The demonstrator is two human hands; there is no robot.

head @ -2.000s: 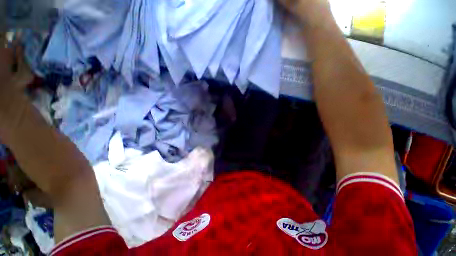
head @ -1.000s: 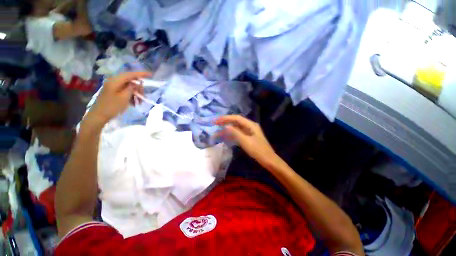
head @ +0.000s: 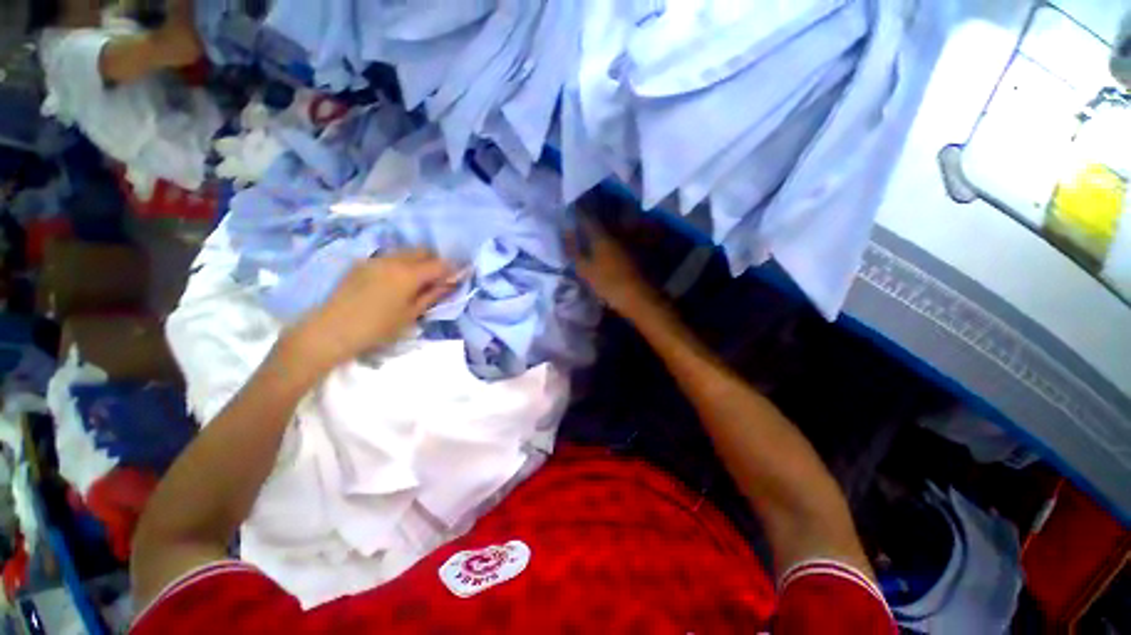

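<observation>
A crumpled heap of light-blue pieces (head: 502, 292) lies in front of me, above a pile of white cloth (head: 403, 434). My left hand (head: 403, 288) is on the left part of the blue heap, fingers bent at its surface; whether it grips a piece is unclear. My right hand (head: 599, 258) is at the heap's right side, dark and blurred, its fingertips partly hidden. Bundles of long light-blue pointed pieces (head: 732, 112) hang over the table edge above the heap.
The sewing table's front edge (head: 980, 335) with a printed ruler runs down the right. A yellow patch (head: 1085, 205) is on the machine bed. A red-orange basket (head: 1077, 546) is at lower right. Another person's arm (head: 151, 52) shows at upper left, beside white cloth.
The thin white strip stretched between my hands is no longer seen there. My left hand has moved right and down onto the heap; my right hand has moved up to its right side.
</observation>
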